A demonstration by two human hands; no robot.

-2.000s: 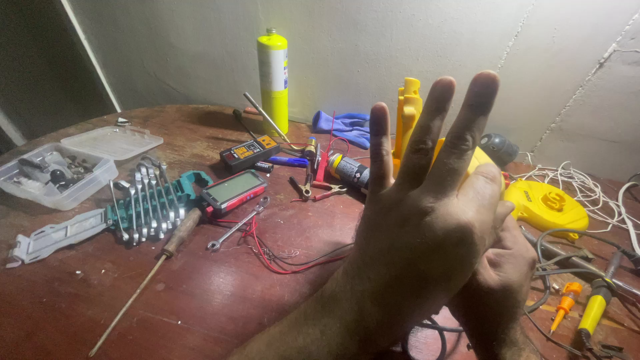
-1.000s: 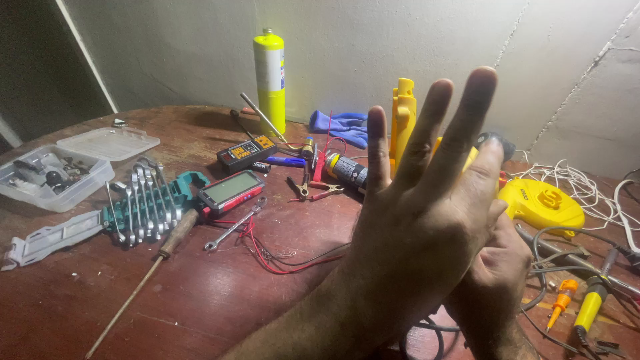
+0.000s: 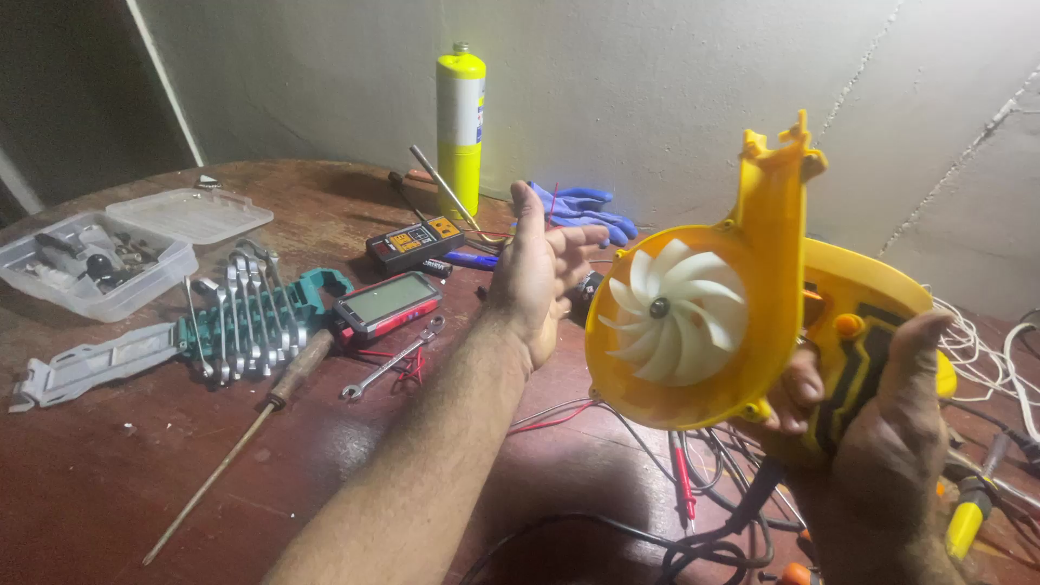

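Observation:
My right hand [image 3: 877,406] grips the handle of a yellow electric blower [image 3: 780,325], held up over the right side of the table. The blower's round housing faces me and shows a white fan impeller [image 3: 678,313] with curved blades around a dark hub. A yellow outlet neck rises from the housing, and an orange button sits near the grip. To the left of the housing, my left hand [image 3: 540,280] stands apart from it with the palm turned toward the blower and the thumb up, holding nothing. A black power cord [image 3: 756,496] hangs below the handle.
On the wooden table [image 3: 268,487] lie combination wrenches [image 3: 248,313] in a teal rack, a plastic parts box [image 3: 146,284], a multimeter [image 3: 390,305], a loose wrench [image 3: 394,357] and a wooden-handled spike [image 3: 276,402]. Behind are a yellow gas cylinder [image 3: 461,130] and blue gloves [image 3: 581,211]. Cables tangle at right.
My hands were together in front of the blower, largely hiding it. My left hand has moved left, away from my right hand, and the blower's impeller side now shows.

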